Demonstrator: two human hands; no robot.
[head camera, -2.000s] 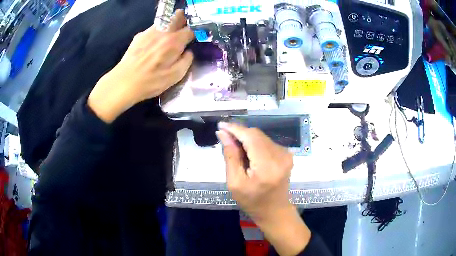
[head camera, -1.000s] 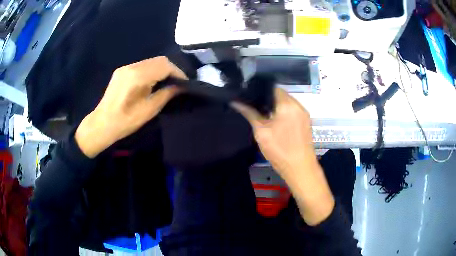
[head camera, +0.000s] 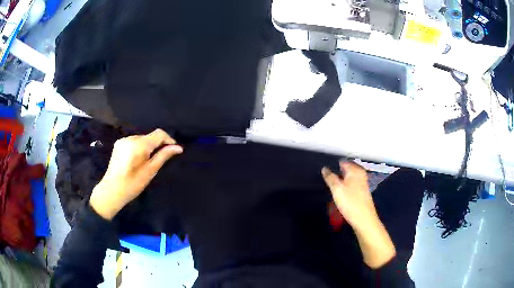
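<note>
A black garment panel (head camera: 253, 185) is spread over the lap, below the table's front edge. My left hand (head camera: 135, 169) pinches its upper left edge between thumb and fingers. My right hand (head camera: 354, 194) pinches its upper right edge, near the table edge. The dark cloth blends with the dark clothing, so its lower outline cannot be told. The white overlock machine (head camera: 321, 17) is cut off by the top of the view. A curved narrow black fabric strip (head camera: 324, 95) lies on the table before it.
A stack of black cut pieces (head camera: 180, 67) covers the table's left part. The scrap opening (head camera: 377, 76) is in the table before the machine. Black strips (head camera: 465, 121) hang over the table edge at the right. A blue crate (head camera: 163, 243) and red cloth (head camera: 20, 191) are below.
Both hands have moved from the machine area down to the lap and apart, spreading the black panel. The curved strip now lies loose on the table. The view has shifted down and left.
</note>
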